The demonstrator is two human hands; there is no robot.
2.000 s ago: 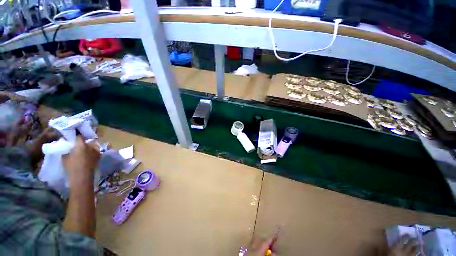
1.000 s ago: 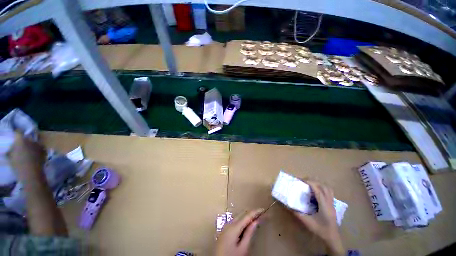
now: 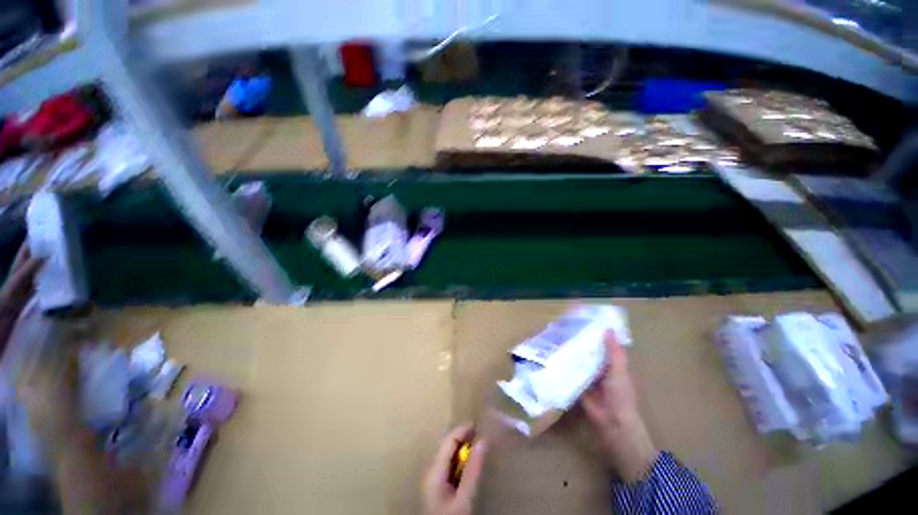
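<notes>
My right hand [image 3: 616, 407] holds a white retail box [image 3: 572, 364] above the cardboard bench, tilted, with its end flaps open toward the left. My left hand [image 3: 451, 473] is closed around a yellow handle [image 3: 462, 462] at the near edge, left of the box and apart from it. The tool's shaft is too blurred to make out. Several white retail boxes [image 3: 805, 377] lie together at the right on the bench. The frame is motion-blurred, so the box's inside cannot be told.
Beyond the bench [image 3: 332, 402] runs a green conveyor belt [image 3: 604, 241] with a white fan [image 3: 334, 247], an open box [image 3: 385, 239] and a lilac fan [image 3: 426, 237]. A neighbour's arm [image 3: 70, 422] and another lilac fan [image 3: 191, 443] are at left. A white post [image 3: 191, 181] stands there.
The box has turned and its end flaps now stand open. My left hand has moved away from it, down and left. The view has shifted and blurred.
</notes>
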